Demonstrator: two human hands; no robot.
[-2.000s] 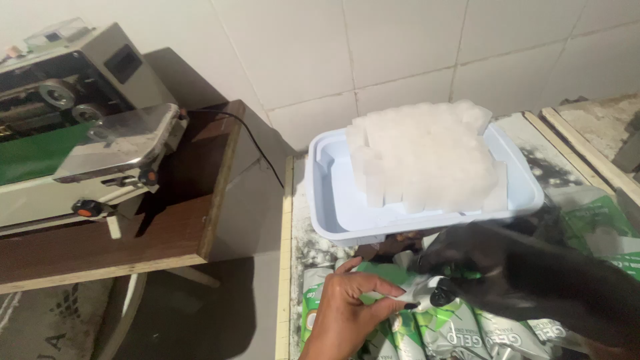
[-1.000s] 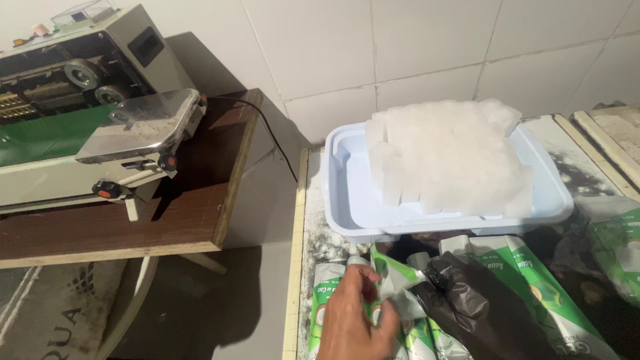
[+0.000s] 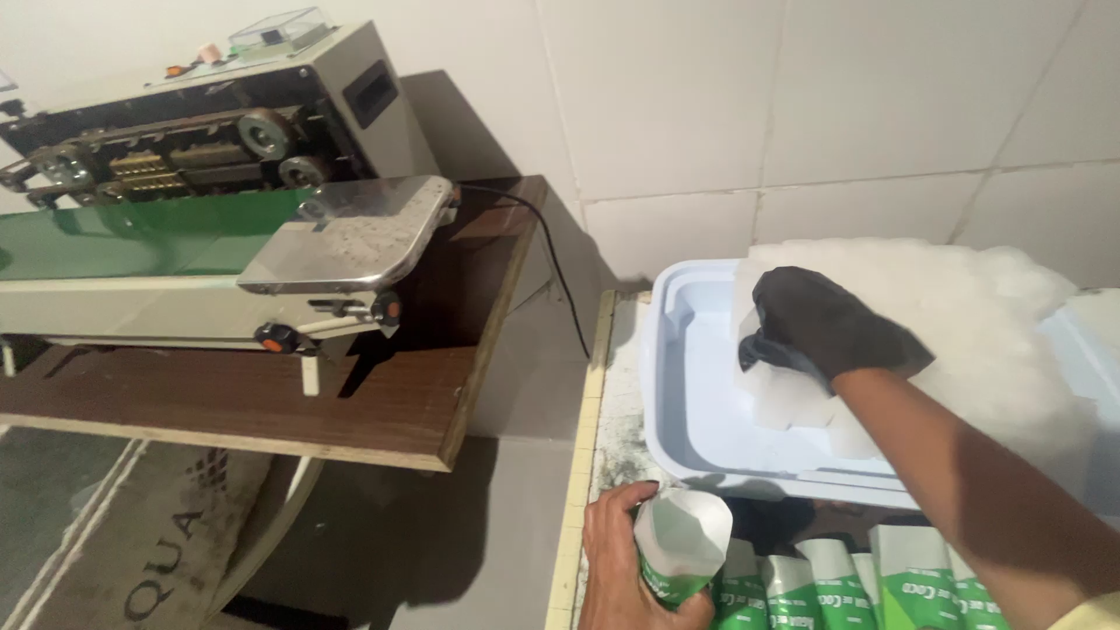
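Observation:
My left hand (image 3: pixel 617 560), bare, is curled around a green and white printed plastic pouch (image 3: pixel 681 534) whose mouth gapes upward. My right hand (image 3: pixel 818 328), in a black glove, lies on the left side of a pile of white, frosty-looking pieces (image 3: pixel 971 332); its fingertips press on or grip the pile's edge, and which is hidden. That pile rests in a light blue plastic tray (image 3: pixel 661 376). Several more green and white pouches (image 3: pixel 827 586) stand in a row right of my left hand, below the tray.
On the left, a band sealing machine (image 3: pixel 367 105) with a green conveyor belt (image 3: pixel 175 241) and metal end plate stands on a brown wooden table (image 3: pixel 420 411). A black cable (image 3: pixel 560 262) hangs off that table. Under it lies a sack (image 3: pixel 166 551) with printing. A tiled wall (image 3: pixel 665 105) rises behind.
My right hand has moved from the pouches up to the white pile. The pouch at my left hand now stands with its mouth open. The view has shifted toward the left.

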